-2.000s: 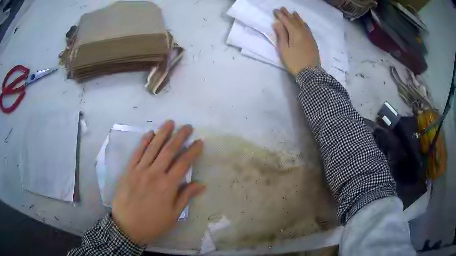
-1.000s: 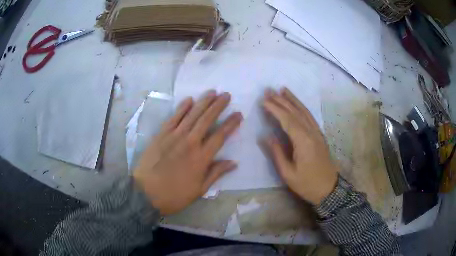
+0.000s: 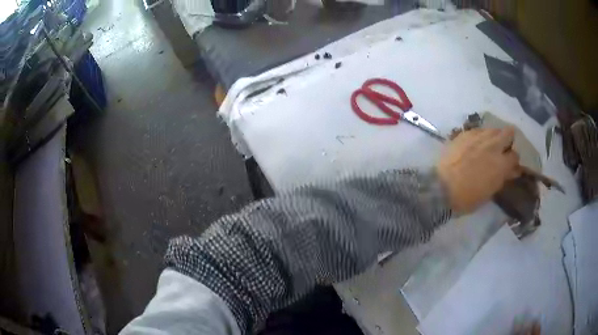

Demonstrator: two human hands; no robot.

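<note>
My left hand (image 3: 478, 167), blurred, lies over the brown bundle of cut pocket pieces (image 3: 521, 196), its fingers bent on top of it. A narrow brown strip or edge sticks out beyond the fingers; whether the hand grips anything is unclear. A white sheet (image 3: 505, 288) lies below the bundle, over part of a pale grey flat piece (image 3: 436, 268). Only a small blurred patch of my right hand (image 3: 526, 328) shows at the bottom edge, over the sheet. The red-handled scissors (image 3: 380, 103) lie on the table with their blades towards the bundle.
More white sheets (image 3: 585, 262) lie at the right edge. Grey fabric scraps (image 3: 518, 82) lie along the table's far edge. The white table's edge (image 3: 239, 118) drops to a grey floor (image 3: 164, 150) at left, with a piled rack (image 3: 39, 98) beyond. My left sleeve hides part of the table.
The view has swung left. My left hand has moved from the white sheet to the brown bundle. My right hand has nearly left the picture at the bottom.
</note>
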